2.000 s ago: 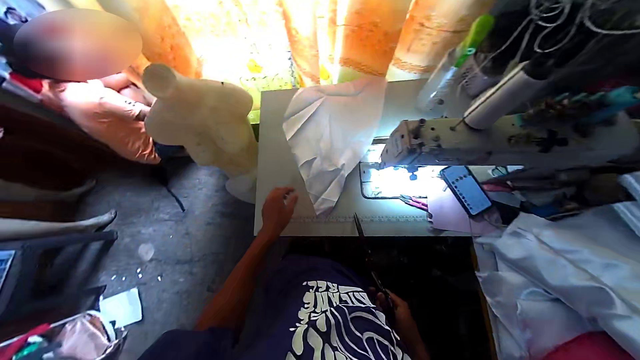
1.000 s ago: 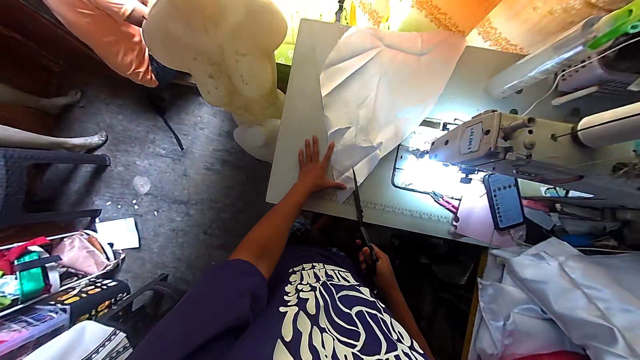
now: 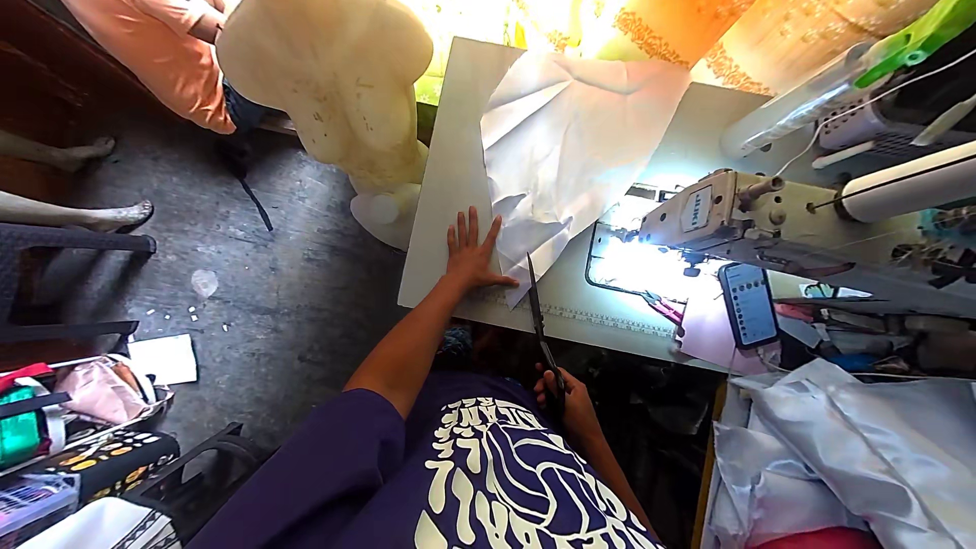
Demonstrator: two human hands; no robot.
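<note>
A creased white sheet, fabric or paper [image 3: 572,145], lies on the pale sewing table [image 3: 450,168], its narrow end toward me. My left hand [image 3: 476,259] is palm down with fingers spread on the tabletop, its thumb at the sheet's narrow end. Below the table edge my right hand [image 3: 568,396] grips the handles of long dark scissors [image 3: 538,320]. Their blades point up and away, with the tip over the sheet near my left thumb. A lit industrial sewing machine [image 3: 732,213] stands to the right.
A phone [image 3: 751,305] and pink-handled snips [image 3: 663,307] lie by the machine. A dress-form torso [image 3: 335,84] stands left of the table. Beyond it sits a person in orange [image 3: 160,61]. Silvery fabric [image 3: 862,450] is heaped at lower right, and a filled basket [image 3: 107,412] is at lower left.
My left hand has moved from the table's left part onto the sheet's near end, fingers spread. The scissors are now over the sheet's narrow end. The view has shifted.
</note>
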